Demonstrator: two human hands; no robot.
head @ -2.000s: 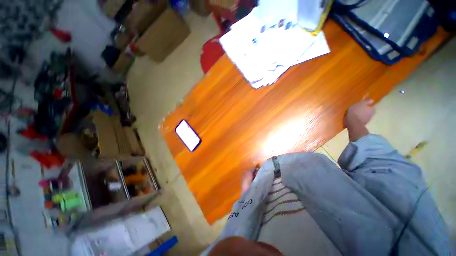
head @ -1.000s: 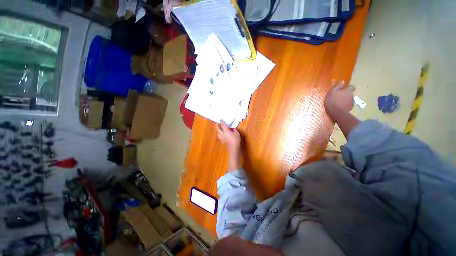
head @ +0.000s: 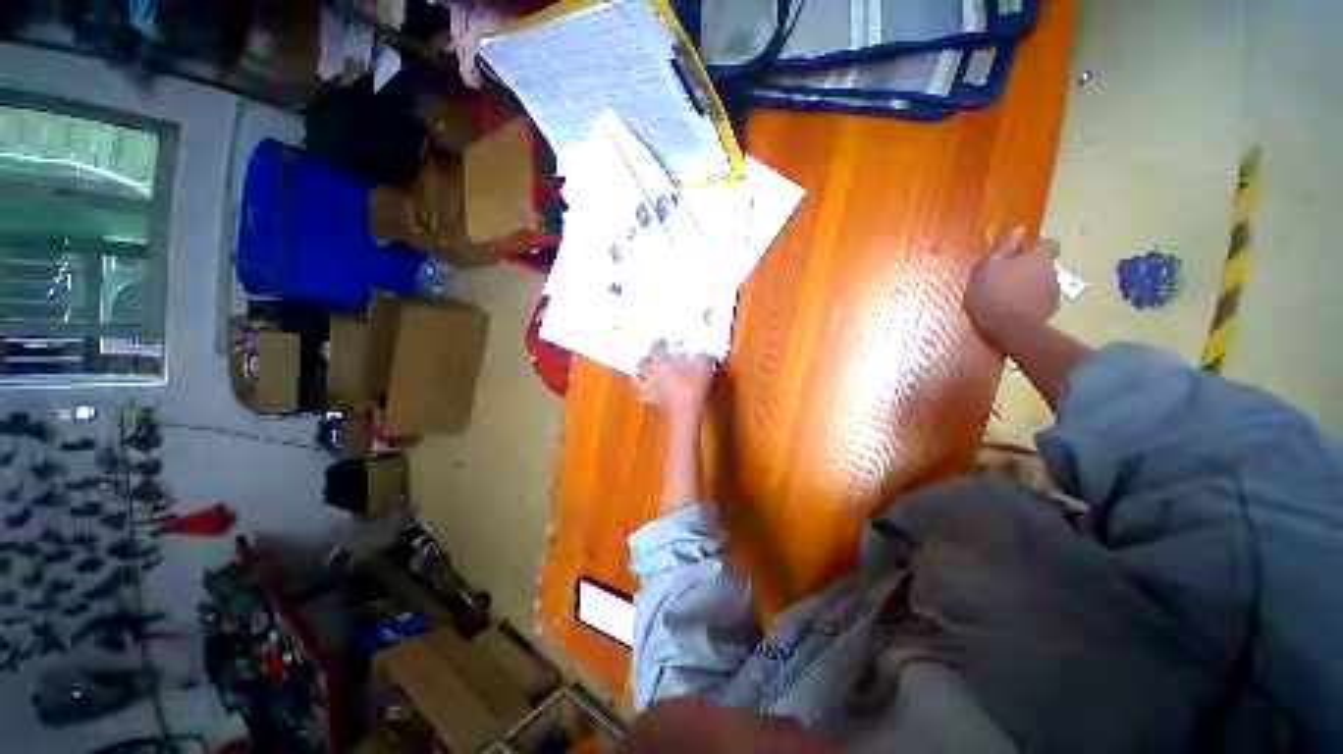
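White printed sheets [head: 626, 273] with small dark pictures lie fanned on the orange-brown table [head: 825, 221]. A yellow-edged clipboard [head: 611, 81] with a densely printed sheet overlaps their far side. My left hand [head: 675, 376] touches the near corner of the sheets; its fingertips are blurred against the white, so a grip cannot be made out. My right hand [head: 1013, 287] rests at the table's right edge with its fingers curled, and no held thing shows.
A phone [head: 604, 610] with a lit white screen lies beside my left sleeve. Navy-edged document bags [head: 884, 74] lie at the table's far end. Cardboard boxes [head: 435, 361], a blue bin [head: 302, 221] and a red stool [head: 548, 354] stand left of the table.
My left hand has come from near my body to the sheets' near corner, and lately a little further onto them. My right hand stays at the table edge. The view has turned.
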